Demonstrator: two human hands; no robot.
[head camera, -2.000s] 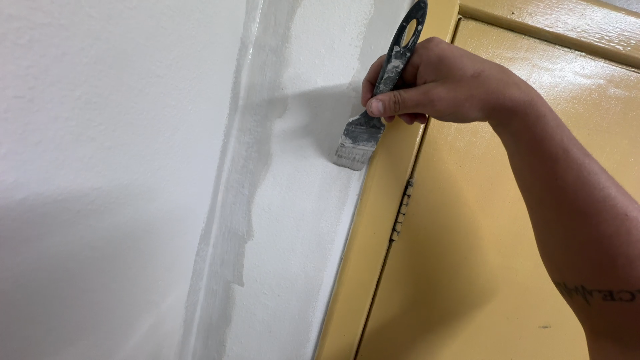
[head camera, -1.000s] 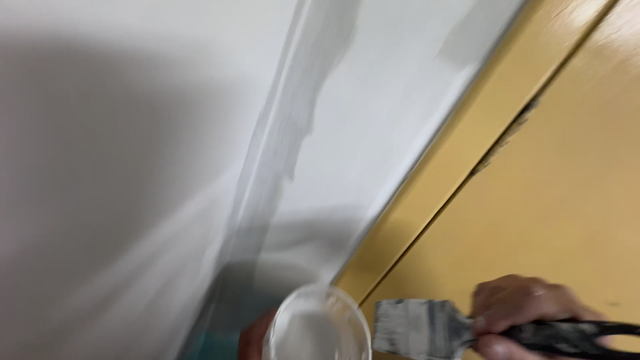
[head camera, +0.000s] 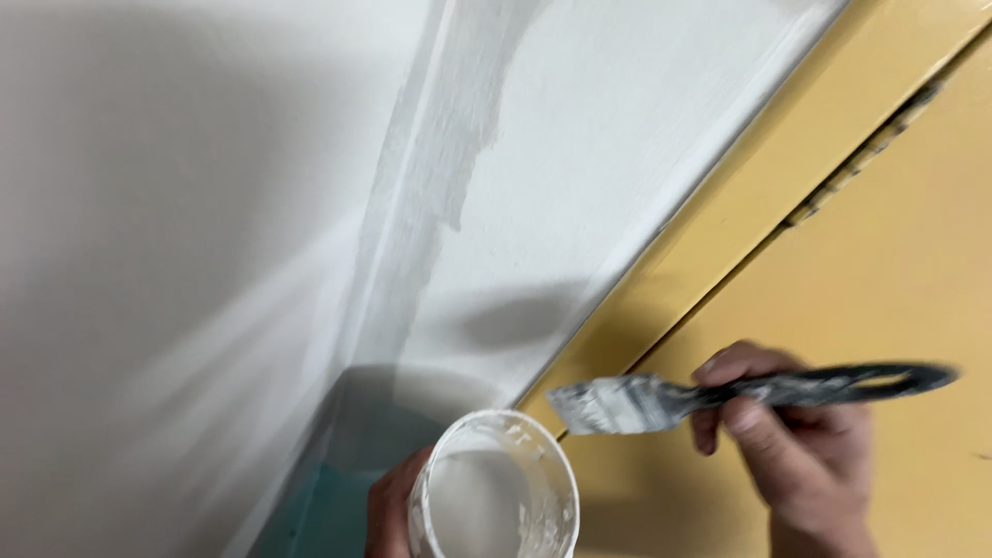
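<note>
My right hand grips the black handle of a flat paintbrush, held nearly level with its bristles pointing left. White paint coats the bristles and ferrule. Just left of the brush, my left hand holds a clear plastic cup from its left side; most of that hand is hidden behind the cup. White paint lies inside the cup and is smeared over its walls. The bristles are close to the cup's rim, outside its opening. A greyish painted strip runs down the corner of the white wall.
On the left is a white wall with shadows on it. A yellow frame runs diagonally beside the white wall section, next to a yellow door panel with a hinge. A teal surface shows low in the corner.
Two seconds ago the brush touched the wall beside the yellow frame; it is now beside the cup. The cup and my left hand have come into view. The view has shifted downward.
</note>
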